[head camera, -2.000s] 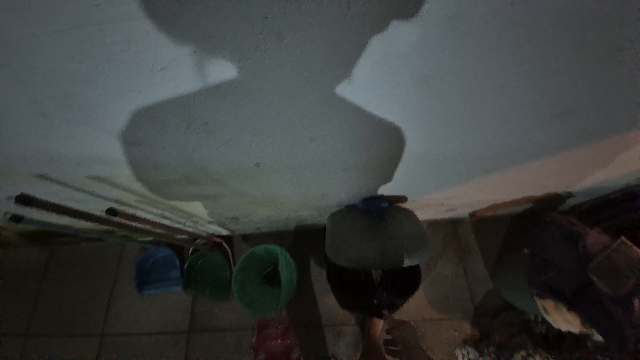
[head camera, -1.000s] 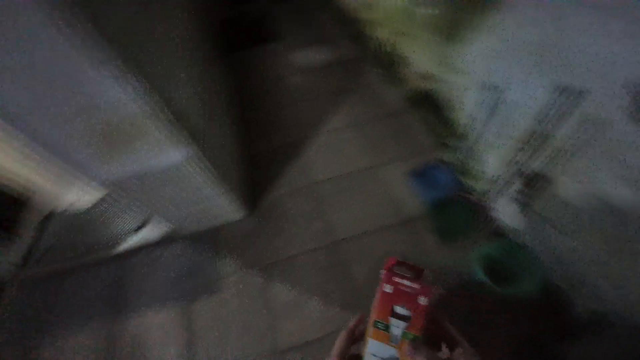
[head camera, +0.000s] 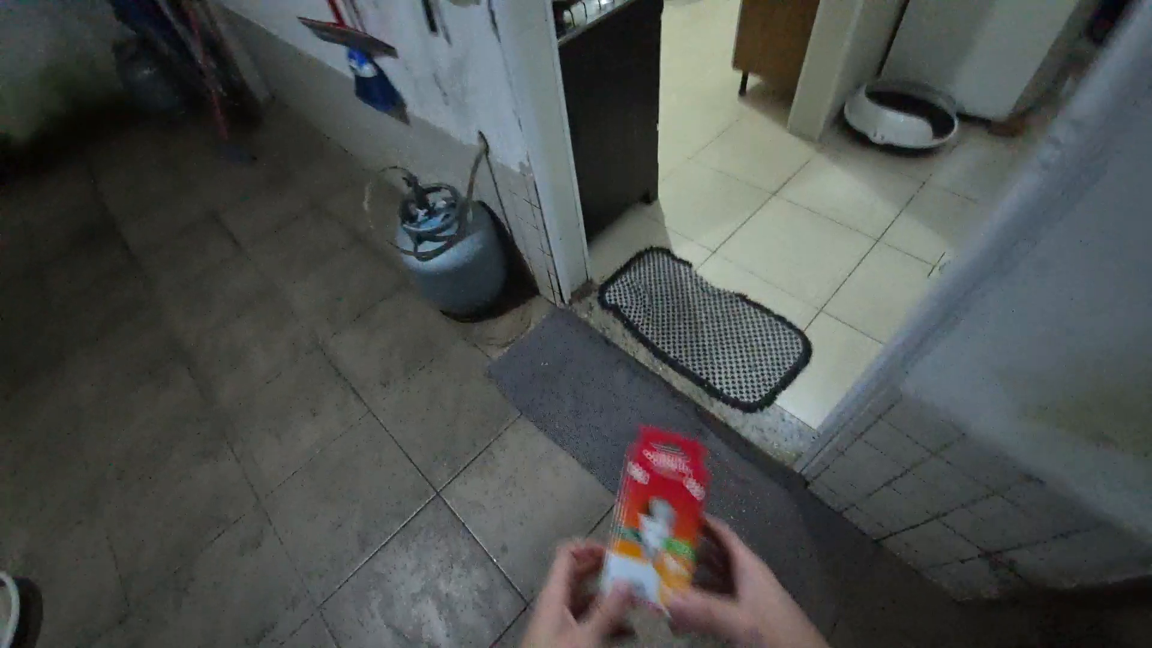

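At the lower middle of the head view, a red and orange cardboard box [head camera: 661,504] with printed pictures and writing is held upright, tilted a little. My left hand [head camera: 580,598] grips its lower left side, the thumb on the front face. My right hand [head camera: 742,594] holds the lower right side, with fingers partly behind the box. The top flap end of the box points away from me, over the grey floor mat [head camera: 576,387]. The box's underside and back are hidden.
Beyond the grey mat, a checked mat [head camera: 711,328] lies on the doorway threshold. A gas cylinder [head camera: 454,261] with a hose stands left of the door frame [head camera: 540,153]. Inside are a dark cabinet [head camera: 612,117] and a round white container [head camera: 900,117]. A tiled wall edge is at right.
The view has swung from a wall with bins to a lit doorway. Both hands and the box, low in the view one second ago, now show more fully.
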